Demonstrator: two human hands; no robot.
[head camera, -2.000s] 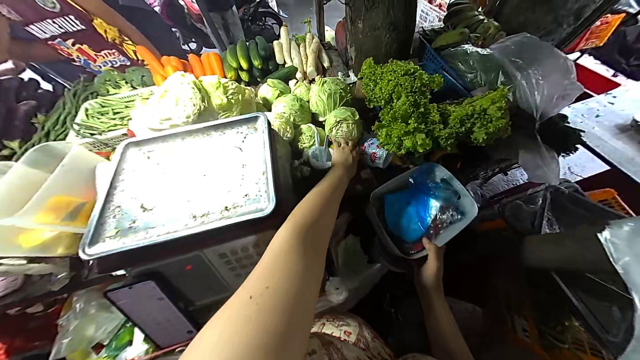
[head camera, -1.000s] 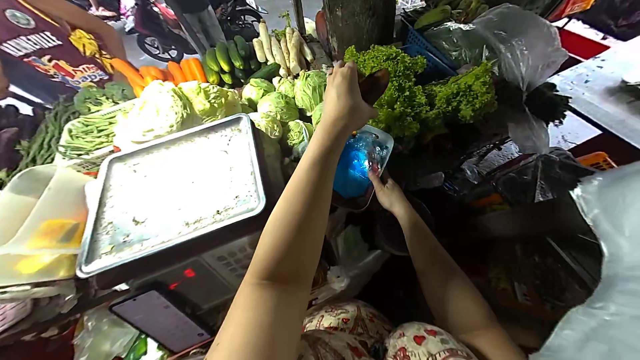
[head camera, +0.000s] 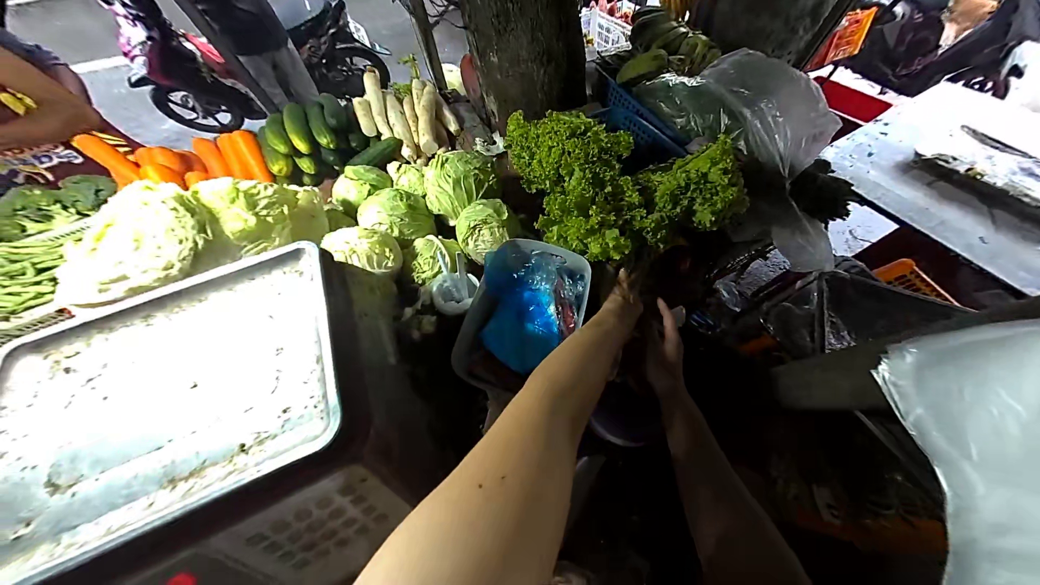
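My left hand (head camera: 624, 301) reaches in just below the bunches of curly green lettuce (head camera: 581, 187); its fingers are in shadow, and whatever it touches cannot be made out. Close beside it on the right, my right hand (head camera: 666, 349) is raised with thumb and fingers partly visible. Left of both hands, a translucent plastic tub (head camera: 469, 357) holds a blue plastic bag (head camera: 520, 321) and other wrapped items. A small clear cup (head camera: 453, 291) with a light handle stands between the tub and several round cabbages (head camera: 396, 213).
A metal scale tray (head camera: 187, 390) lies on the left. Behind it are leafy cabbages (head camera: 134, 236), carrots (head camera: 244, 154), cucumbers (head camera: 298, 130) and white radishes (head camera: 398, 114). A tree trunk (head camera: 524, 57) rises at the back. Clear plastic bags (head camera: 756, 106) hang at right. A person's arm (head camera: 49, 106) shows at upper left.
My right hand has let go of the plastic tub, which now rests beside the cabbages. My left hand, raised over the lettuce with a dark object a second ago, has come down below the leaves.
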